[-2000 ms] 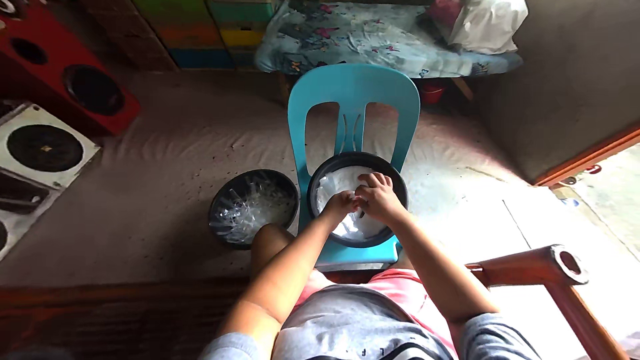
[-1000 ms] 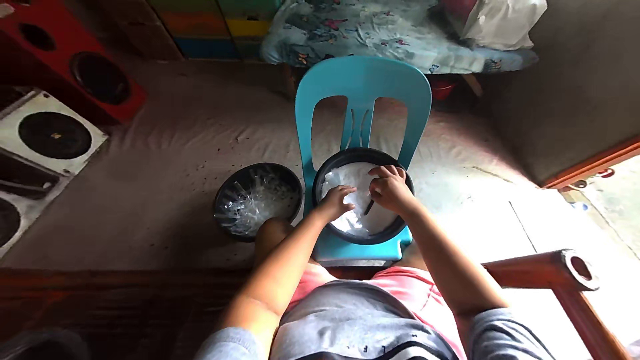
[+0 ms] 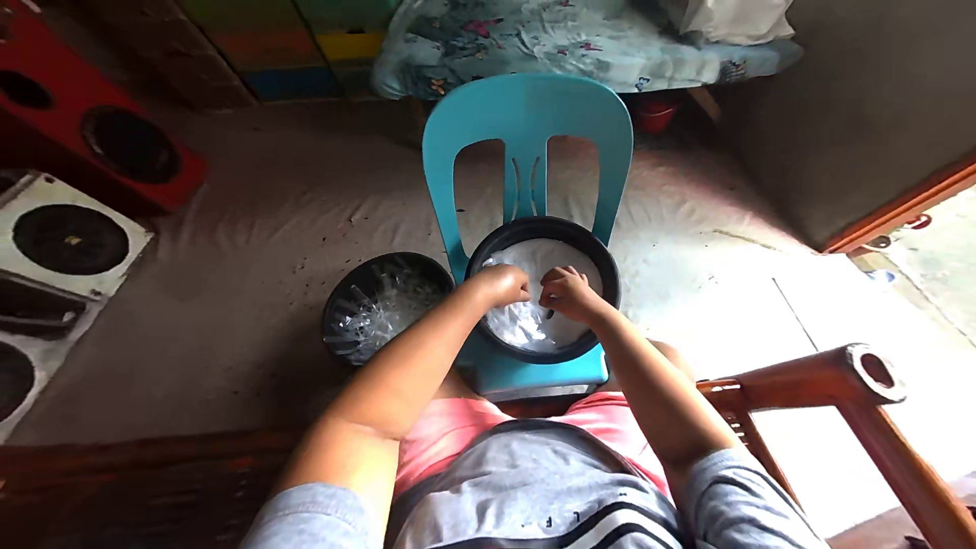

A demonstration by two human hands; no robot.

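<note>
A round black basin (image 3: 610,282) sits on the seat of a teal plastic chair (image 3: 526,107). It holds a fine white material (image 3: 568,332) and clear plastic pieces (image 3: 522,324) at its near left. Over the basin, my left hand (image 3: 505,285) has its fingers curled; whether anything is between them is too small to tell. Close to its right, my right hand (image 3: 568,292) is bent over a small dark object (image 3: 550,313), gripped at the fingertips. To the left, a second black basin (image 3: 329,316) on the floor holds many clear plastic strips (image 3: 381,309).
A red speaker (image 3: 99,114) and a white speaker (image 3: 72,240) stand at the left. A cloth-covered bench (image 3: 534,46) is behind the chair, with a white plastic bag (image 3: 740,19) on it. A wooden armrest (image 3: 793,381) is at the right.
My hands have shifted within the basin; my left hand, whose fingers were spread one second ago, is now curled. The dark object remains at my right hand.
</note>
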